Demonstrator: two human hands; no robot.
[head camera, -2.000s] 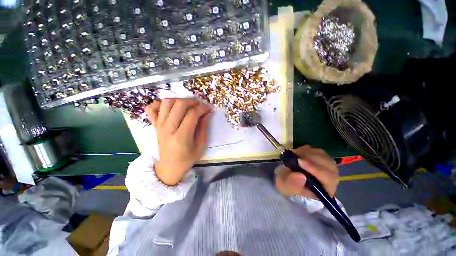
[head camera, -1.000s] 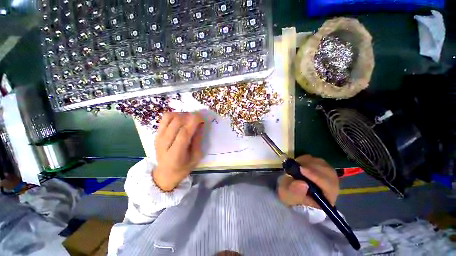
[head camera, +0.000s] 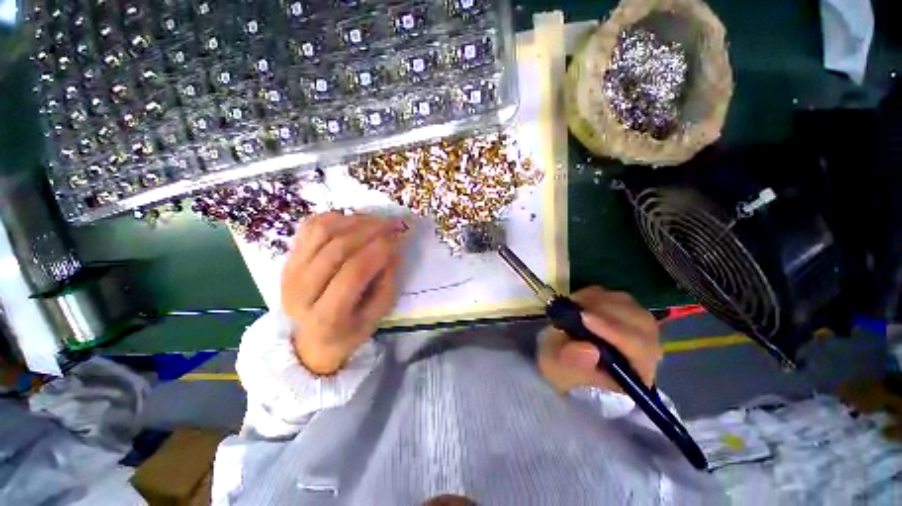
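My right hand (head camera: 603, 341) holds the black handle of a soldering iron (head camera: 628, 371). Its tip points up-left to a small grey block (head camera: 483, 237) at the near edge of the gold-coloured metal parts (head camera: 455, 178). My left hand (head camera: 341, 287) is over the white sheet (head camera: 445, 282), palm down, fingers bent and close together, just below the dark red components (head camera: 259, 208). A tiny dark piece shows at its fingertips; whether they pinch it I cannot tell. A thin line, perhaps solder wire, lies on the sheet between the hands.
A clear blister tray (head camera: 287, 89) with small parts covers the upper left. A rough beige bowl (head camera: 707, 99) of metal shavings stands upper right. A black fan with a coiled guard (head camera: 707, 257) is at the right. A solder spool (head camera: 84, 306) is at the far left.
The camera view has shifted, moving the whole bench in the picture. The iron is still in my right hand with its tip by the block. My left hand stays beside the dark red pile.
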